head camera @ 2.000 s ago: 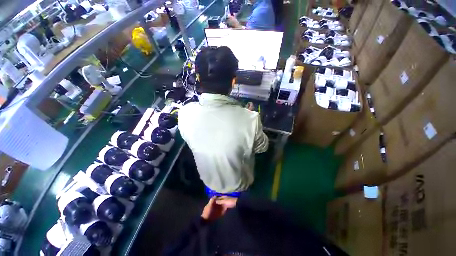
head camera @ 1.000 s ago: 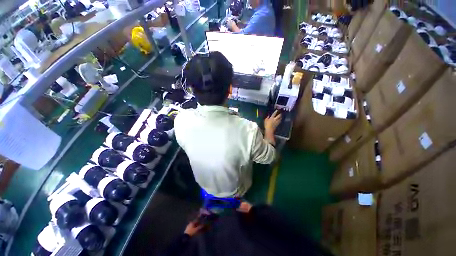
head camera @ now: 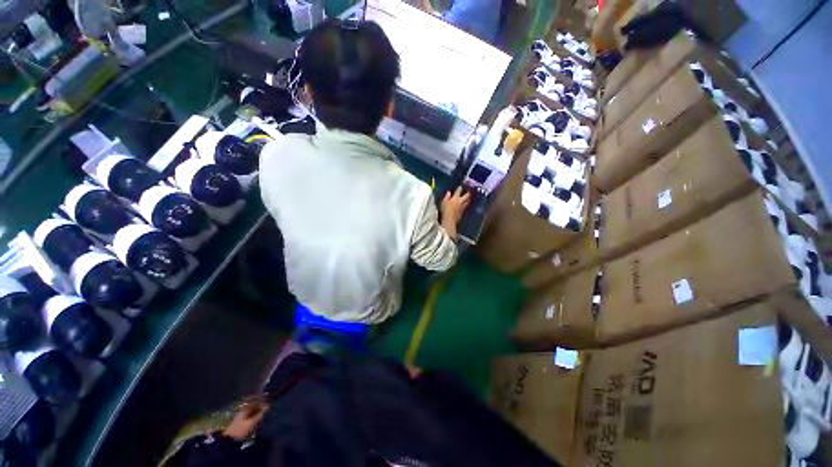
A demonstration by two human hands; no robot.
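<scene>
My left hand is small and blurred at the bottom left of centre; whether it holds anything is unclear. Only a sliver of my right hand shows at the edge of my dark clothing, with its fingers hidden. In front of me a person in a pale jacket sits on a blue stool, facing a bright monitor. White dome cameras with black ball heads stand in rows on the green bench at the left. I see neither hand touching them.
Tall brown cartons stand at the right, some open with white-and-black camera parts. Green floor with a yellow line lies between bench and cartons. A pale box with a small dark display is by the person's hand. Another person's blue sleeve shows at the top.
The view has turned right, bringing more cartons in. My left hand has moved down and left, away from the stool. Less of my right hand shows. The seated person's right hand now rests at the bench's right end.
</scene>
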